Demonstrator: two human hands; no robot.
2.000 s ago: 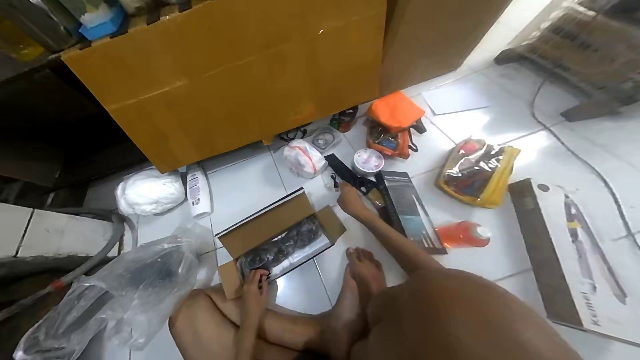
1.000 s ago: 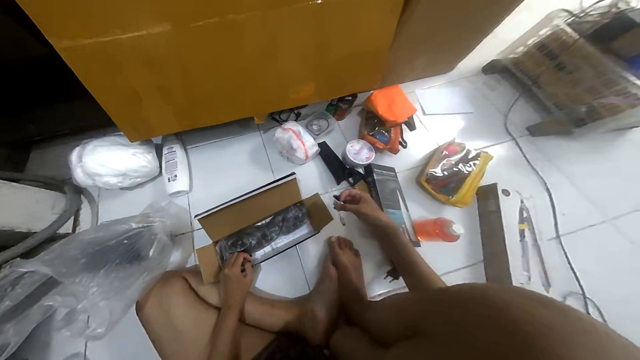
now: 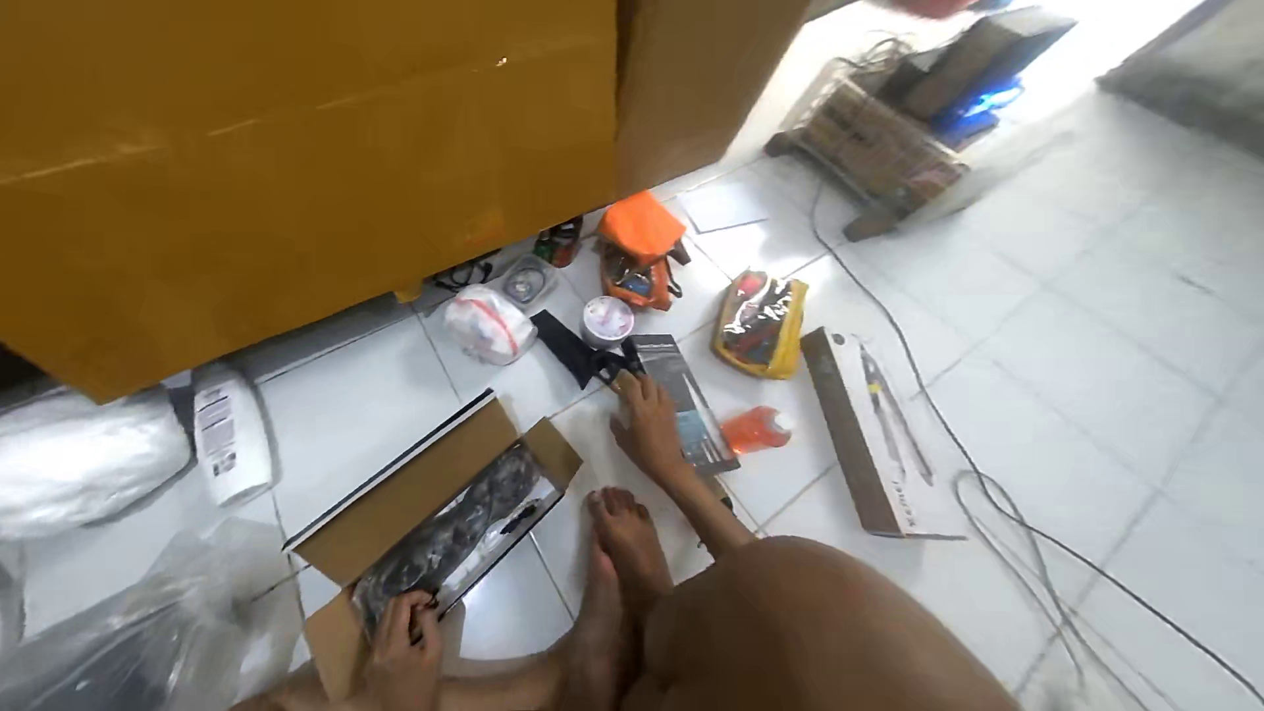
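An open cardboard box (image 3: 415,484) lies on the floor by my legs, with a dark item in clear plastic wrap (image 3: 454,523) inside it. My left hand (image 3: 407,632) is at the box's near end, its fingers bent around a small dark thing too small to name. My right hand (image 3: 647,420) reaches to the handle end of a black tool (image 3: 604,365), whose kind I cannot tell; whether the fingers grip it is unclear. A dark flat package (image 3: 681,395) lies right beside this hand, and a round white tub (image 3: 607,321) stands just beyond.
A large brown carton (image 3: 326,148) stands ahead. Around lie an orange pouch (image 3: 642,232), a yellow clear-topped pouch (image 3: 760,326), an orange bottle (image 3: 755,430), a long tool box (image 3: 869,434), a white bottle (image 3: 230,430) and a plastic bag (image 3: 148,612). A cable (image 3: 918,375) crosses the right side.
My right hand has moved away from beside the open box to the black tool near the white tub. My left hand has stayed at the box. The view has swung to the right.
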